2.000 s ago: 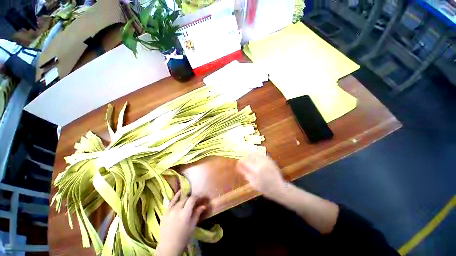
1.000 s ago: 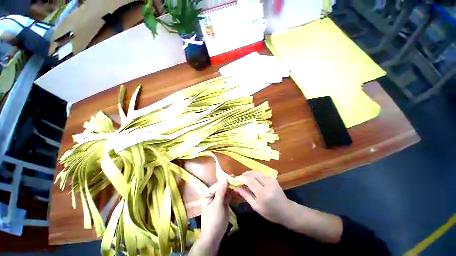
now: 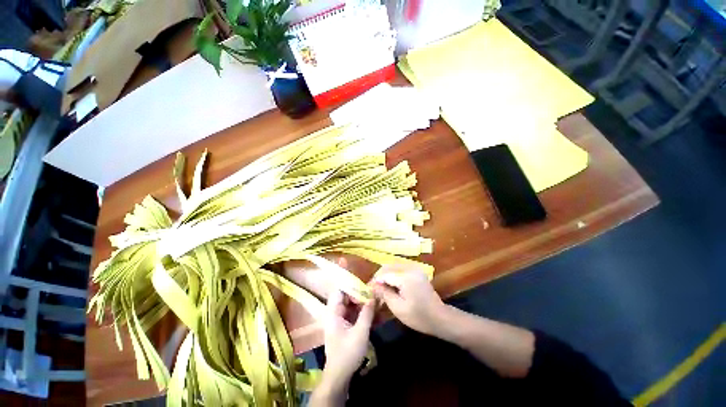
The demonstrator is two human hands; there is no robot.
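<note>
A large fanned bundle of yellow strips (image 3: 263, 211) lies on the reddish-brown desk, with a pale band across it. Some strips hang in loops over the near edge. My left hand (image 3: 347, 326) holds a strap end (image 3: 358, 291) between thumb and fingers, just in front of the bundle. My right hand (image 3: 406, 296) is beside it, its fingertips pinched at the tip of the same strip. The exact grip is partly hidden by the fingers.
A black smartphone (image 3: 508, 184) lies on the edge of yellow sheet material (image 3: 509, 87) at the right. White papers (image 3: 382, 111), a desk calendar (image 3: 344, 52) and a potted plant (image 3: 291, 94) stand towards the back. A long white desk screen (image 3: 163, 119) lines the far edge.
From two seconds ago, my left hand has moved right and up from the hanging strips, and my right hand has met it at a strip end. Since one second ago the hands have barely moved.
</note>
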